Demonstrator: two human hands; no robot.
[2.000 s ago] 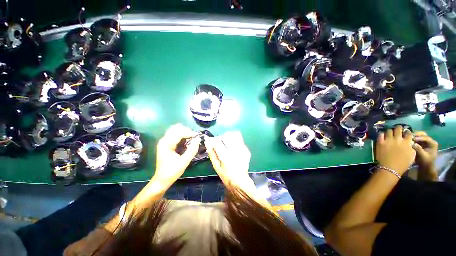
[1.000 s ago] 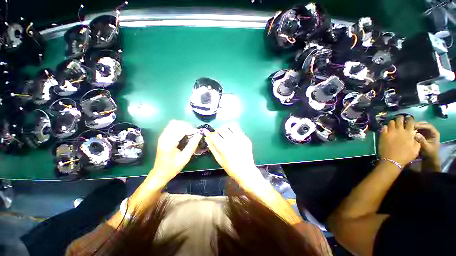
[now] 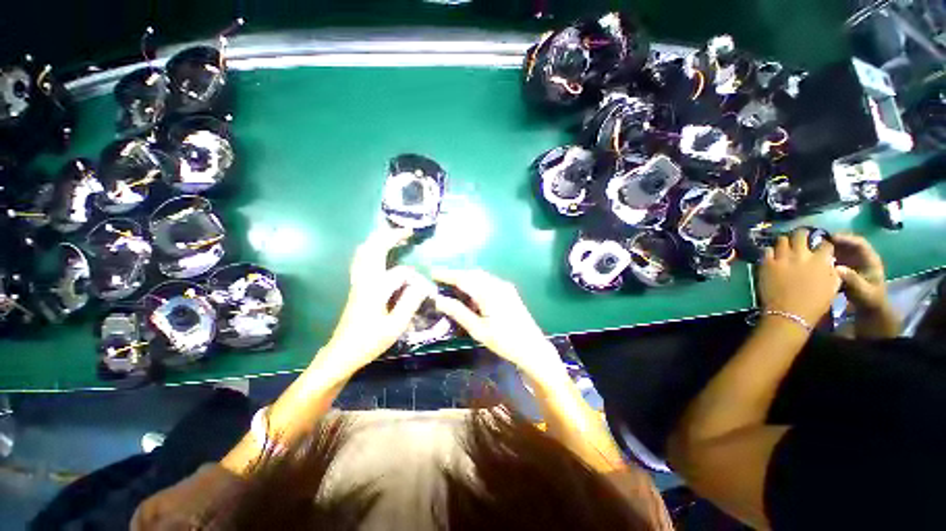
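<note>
One round black unit [image 3: 413,194] with a pale centre stands on the green bench just beyond my hands. A second housing unit [image 3: 423,324], dark with a shiny rim, is at the near edge, partly hidden under my fingers. My left hand [image 3: 386,294] is over its left side, with the index finger stretched forward close to the standing unit and the thumb on the second unit. My right hand [image 3: 493,311] is at its right side with the fingers curled onto it. Any small part between the fingertips is too blurred to tell.
Several wired units [image 3: 187,241] stand grouped at the left, and several more [image 3: 643,189] at the right. A silver rail [image 3: 415,47] runs along the far edge. Another person's hands [image 3: 814,272] work at the right, near a black fixture with silvery parts [image 3: 857,178].
My left index finger has stretched forward from the pinch towards the standing unit. My fingertips have moved apart, and more of the second unit shows. The bench scene has shifted slightly left in view.
</note>
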